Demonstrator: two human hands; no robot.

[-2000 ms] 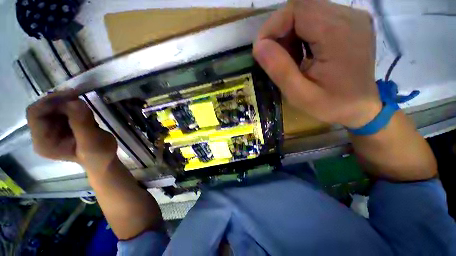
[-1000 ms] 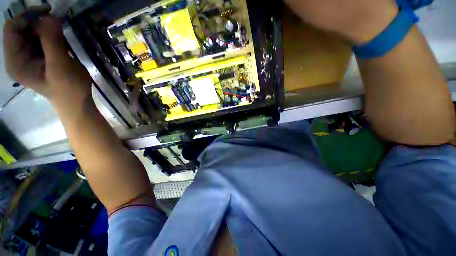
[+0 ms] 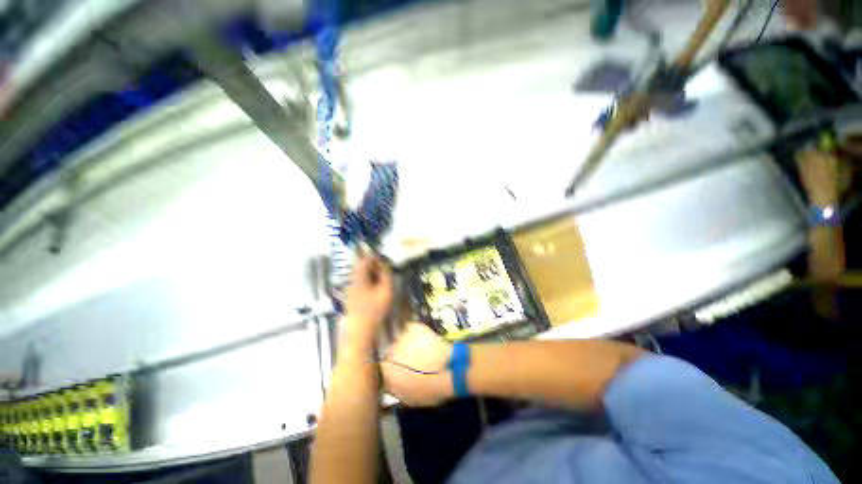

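Note:
The black carrier frame (image 3: 531,293) lies on the line with a yellow circuit board panel (image 3: 470,293) in it. My left hand (image 3: 369,288) is at the frame's left side, just below a dark blue spotted cloth (image 3: 380,198). My right hand (image 3: 419,364), with a blue wrist strap (image 3: 459,370), reaches across to the frame's lower left corner, beside my left forearm. Both hands are small and blurred. Their fingers are partly hidden, and I cannot tell if they hold anything.
Brown card (image 3: 565,269) lies right of the frame. Waiting yellow-black panels (image 3: 66,421) lie at the far left. A brown-barrelled tool (image 3: 619,132) angles over the bench. A grey bar (image 3: 269,113) and blue cord (image 3: 327,104) run above. Another person's arm (image 3: 824,236) is at right.
The view has swung up and wider, so the frame looks smaller. My right hand has moved from the frame's upper right to its lower left, close to my left hand.

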